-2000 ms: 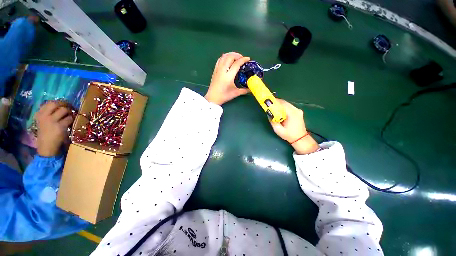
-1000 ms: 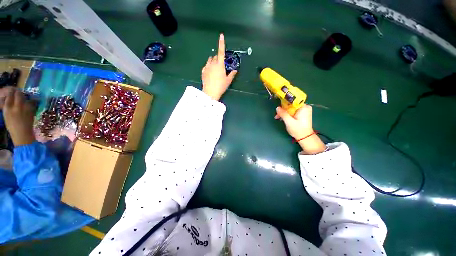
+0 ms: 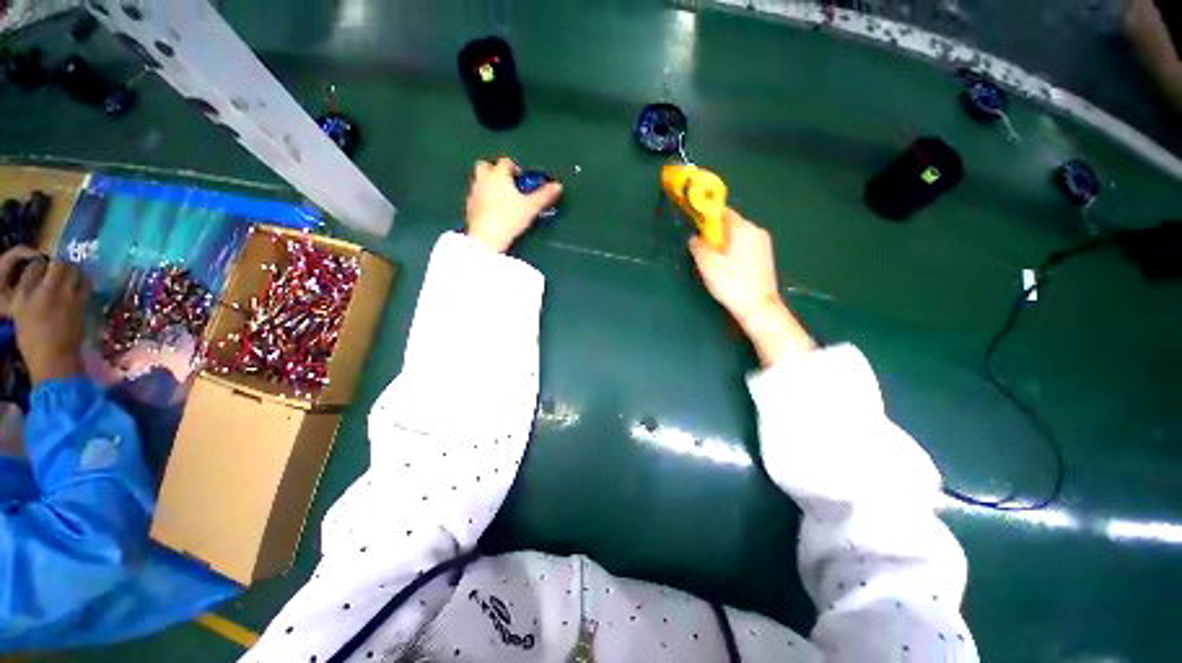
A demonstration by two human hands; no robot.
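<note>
My left hand (image 3: 503, 207) is at a small dark-blue round wired unit (image 3: 535, 184), with thumb and fingers around it, low over the green surface. My right hand (image 3: 736, 259) is shut on the yellow electric screwdriver (image 3: 703, 201), which points up and away from me. Another round wired unit (image 3: 661, 127) lies just beyond the screwdriver, its pale lead reaching toward the tool. The screwdriver's tip cannot be made out clearly.
Black cylindrical housings lie at the top (image 3: 493, 84) and right (image 3: 914, 178). More round units lie at right (image 3: 1076, 181) and behind the metal upright (image 3: 233, 110). A box of red wired parts (image 3: 370, 311) and a coworker's blue sleeve (image 3: 91, 479) are at left. A black cord (image 3: 1056, 440) loops at right.
The housings and loose units have shifted right in view. My left hand has left one round unit and moved left to another. The screwdriver has moved off the first unit and now points more upright.
</note>
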